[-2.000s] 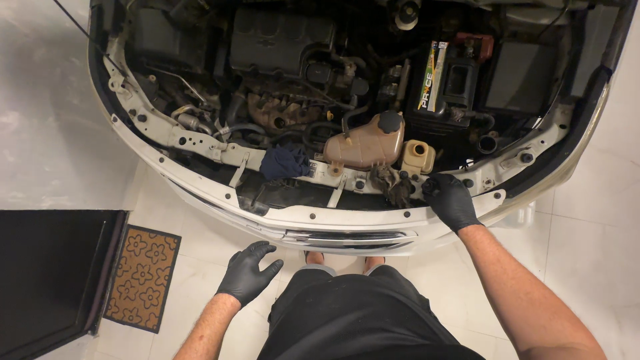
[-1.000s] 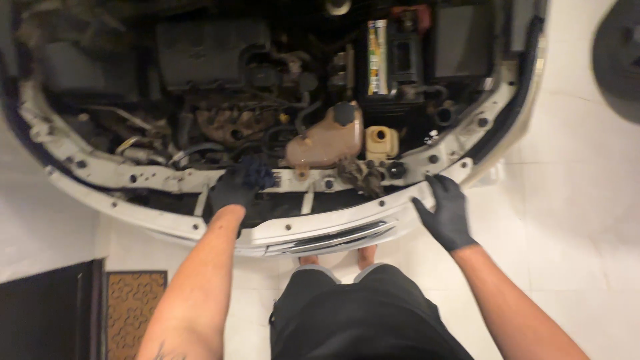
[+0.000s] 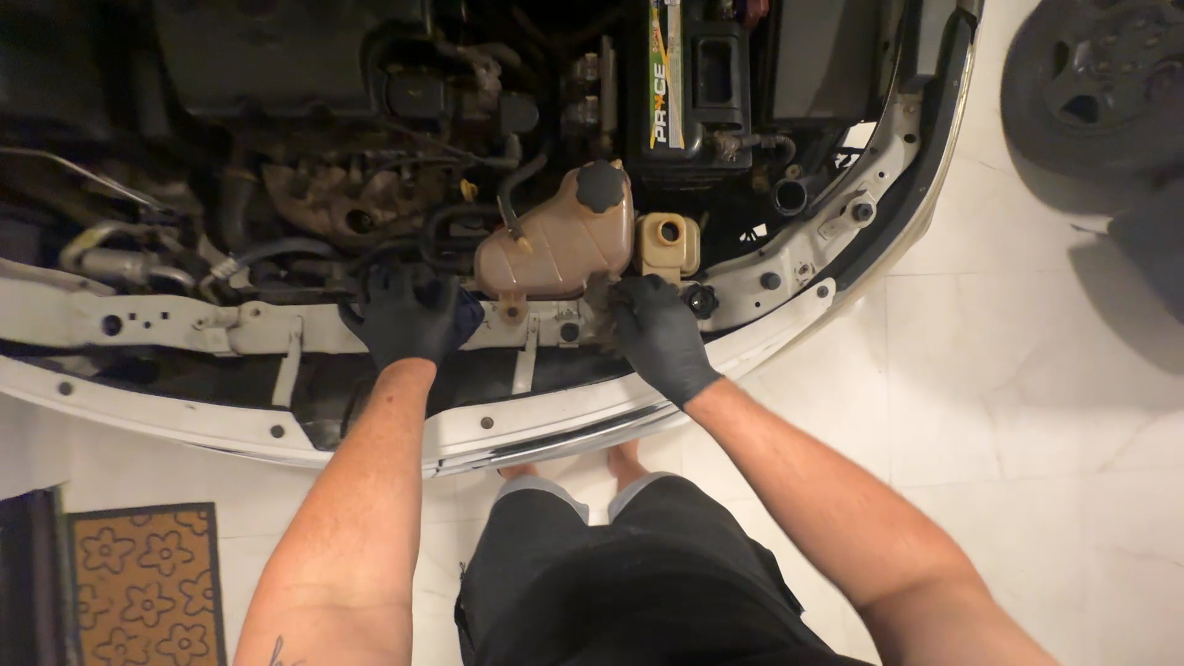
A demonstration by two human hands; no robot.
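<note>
My left hand [image 3: 407,314], in a black glove, is on a dark blue cloth [image 3: 470,316] at the front crossmember of an engine bay; its fingers close over part of it. In its black glove, my right hand [image 3: 659,331] has its fingers on a dirty grey-brown rag [image 3: 603,313], which it partly hides. Between the hands sits a brownish coolant expansion tank [image 3: 564,236] with a black cap [image 3: 601,187]. A yellowed reservoir [image 3: 670,245] with an uncovered neck stands just beyond my right hand. Beside that hand, a black round cap [image 3: 700,301] rests on the crossmember.
A car battery [image 3: 694,83] stands behind the reservoirs, and the engine cover [image 3: 268,55] lies at the upper left. The white front bumper [image 3: 555,412] curves before my legs. A wheel [image 3: 1091,92] is on the floor at right, a patterned doormat [image 3: 143,583] at lower left.
My left hand, away from the engine bay in the oldest frame, has come onto the blue cloth. My right hand has moved from the bumper edge, one second ago, to the dirty rag.
</note>
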